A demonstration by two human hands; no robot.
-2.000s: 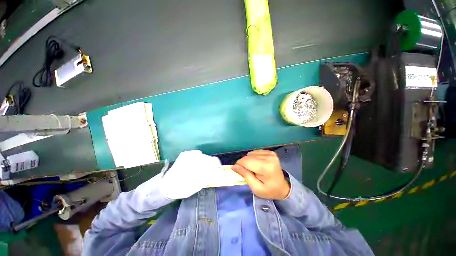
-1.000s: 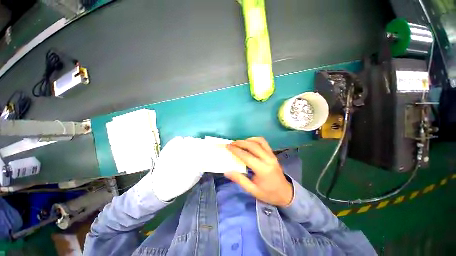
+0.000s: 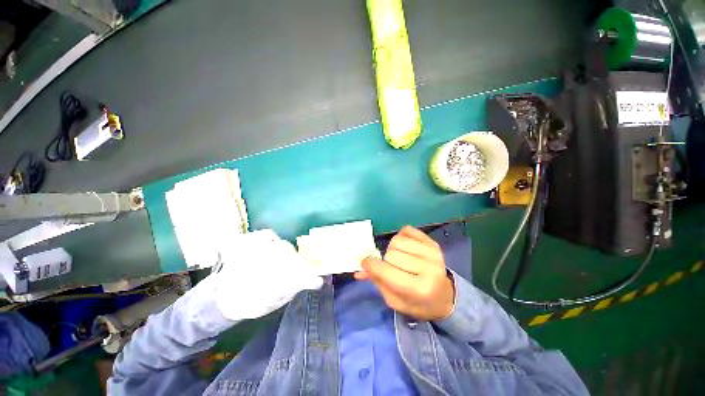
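Note:
My left hand point(image 3: 263, 272), in a white glove, is at the mat's front edge and holds the left end of a small white stack of sheets point(image 3: 337, 244). My right hand point(image 3: 411, 275), bare, grips the lower right corner of the same sheets between thumb and fingers. The sheets are held flat in front of my chest. A larger stack of white sheets point(image 3: 206, 216) lies on the green mat to the left, with slightly uneven edges. My gloved fingertips are partly hidden behind the held sheets.
A pale cup point(image 3: 468, 162) with silvery bits stands right, beside the black iron stand point(image 3: 519, 116) and dark soldering station point(image 3: 599, 170). A yellow-green bundle point(image 3: 396, 77) lies across belt and mat. Power supply units with black cords, one here point(image 3: 98, 137), are far left. A metal arm point(image 3: 69, 206) crosses left.
The held sheets, earlier edge-on and then partly covered by my right hand, now lie flat and show more. My right fingers have curled in at the corner, and my left hand has shifted slightly left.

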